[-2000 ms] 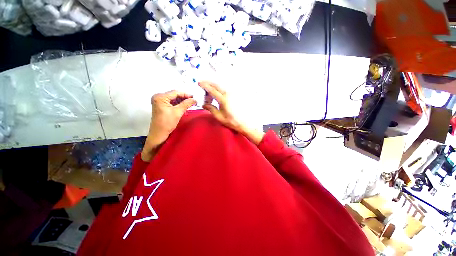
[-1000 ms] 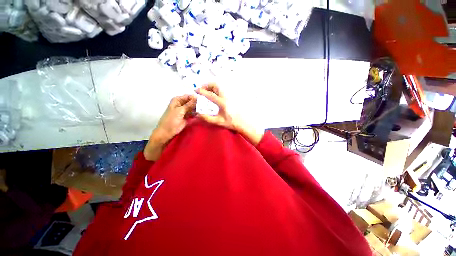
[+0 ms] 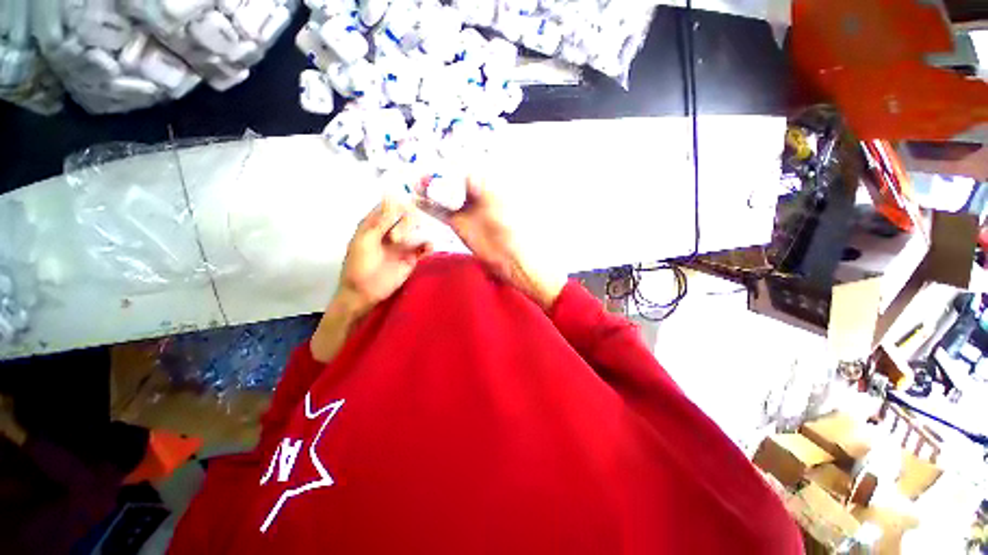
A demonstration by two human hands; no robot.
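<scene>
A small white plastic piece (image 3: 445, 193) with a blue mark at its top edge is held in the fingers of my right hand (image 3: 484, 226). My left hand (image 3: 381, 256) is beside it on the left, fingers curled together; whether it grips something small is too blurred to tell. Both hands are over the white bench top (image 3: 607, 190), close to the red garment. A loose pile of white pieces (image 3: 417, 87) with blue flecks lies just beyond the hands, its near edge reaching onto the white surface.
Clear bags of white pieces (image 3: 130, 54) stand at the far left; another bag (image 3: 590, 33) lies right of the pile. A flat clear bag (image 3: 135, 222) lies at left. A black cable (image 3: 696, 141) crosses the bench at right. A carton (image 3: 184, 396) sits below the left bench edge.
The white piece is now raised in my right fingers, nearer the pile. My left hand has turned and drawn slightly away from it. The view has shifted a little.
</scene>
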